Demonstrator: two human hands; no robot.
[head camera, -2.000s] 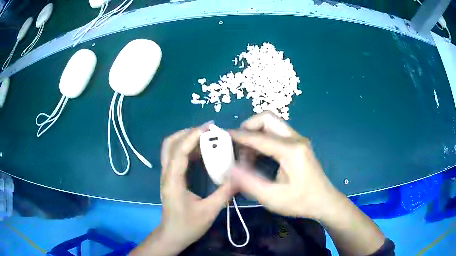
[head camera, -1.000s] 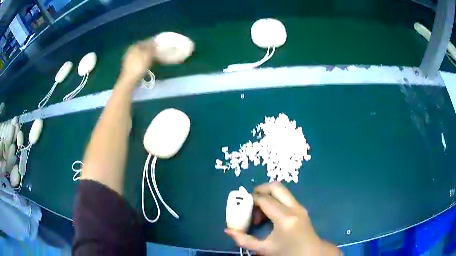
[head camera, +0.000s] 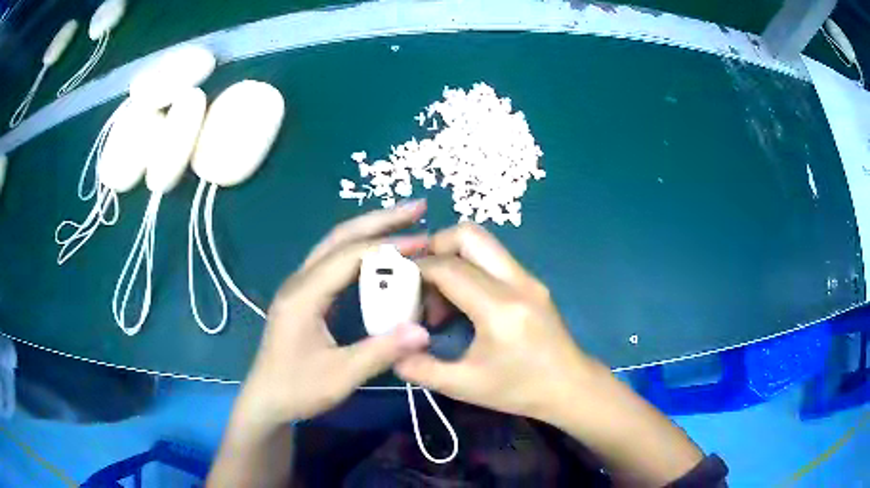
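Observation:
A white oval device (head camera: 390, 303) is held upright between both hands near the table's front edge. Its narrow end faces up and shows a dark slot and a small dark round hole; a small white piece sticks up at its top edge. Its cord loop (head camera: 434, 436) hangs below. My left hand (head camera: 329, 324) grips the device from the left, thumb on its lower front. My right hand (head camera: 501, 319) holds it from the right, fingertips at its upper side. A loose pile of tiny white plugs (head camera: 482, 148) lies beyond the hands.
Several white devices with cords lie at the left of the green table, the nearest one (head camera: 239, 132) beside an overlapping group (head camera: 175, 141). A pale rail (head camera: 458, 27) runs along the back, with more devices (head camera: 107, 17) beyond. Blue stools (head camera: 711, 376) stand below.
My left hand has come back from beyond the rail to the held device. More devices now lie grouped at left on the table. The view has tilted down again.

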